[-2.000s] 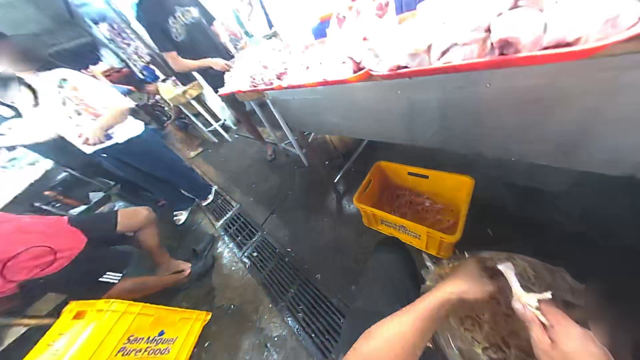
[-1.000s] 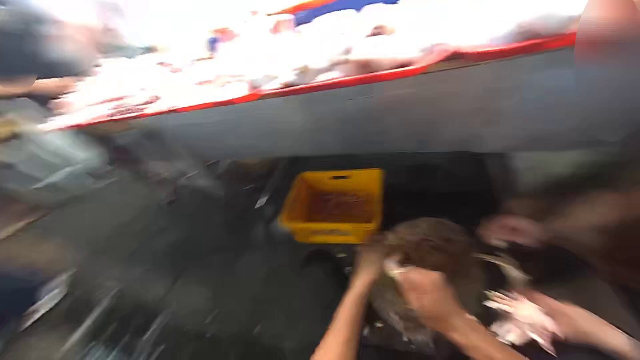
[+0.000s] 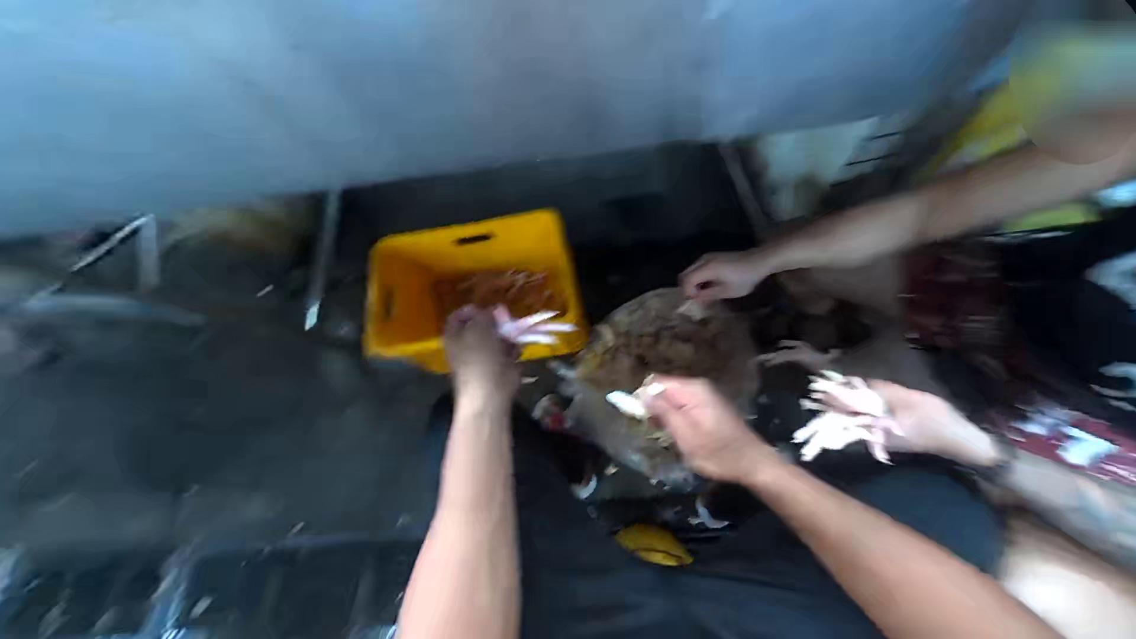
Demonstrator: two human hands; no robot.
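My left hand (image 3: 482,351) is at the near edge of a yellow plastic crate (image 3: 404,342), closed on pale chicken feet (image 3: 532,328) whose toes point right. Reddish-orange pieces (image 3: 506,288) lie inside the crate. Over a round bowl or bag of brownish scraps (image 3: 666,337), my right hand (image 3: 701,426) pinches a small whitish piece (image 3: 628,404). Motion blur hides what that piece is. The wrapping around the scraps looks like clear plastic.
A co-worker's hand (image 3: 723,275) reaches to the far rim of the scraps. Another hand (image 3: 932,422), at right, holds several chicken feet (image 3: 843,417). A grey metal panel (image 3: 532,89) spans the top. A yellow object (image 3: 654,544) lies low in the middle.
My left hand has moved from beside the scraps to the crate's near edge. A co-worker's hand now reaches to the scraps. The view has swung right and down.
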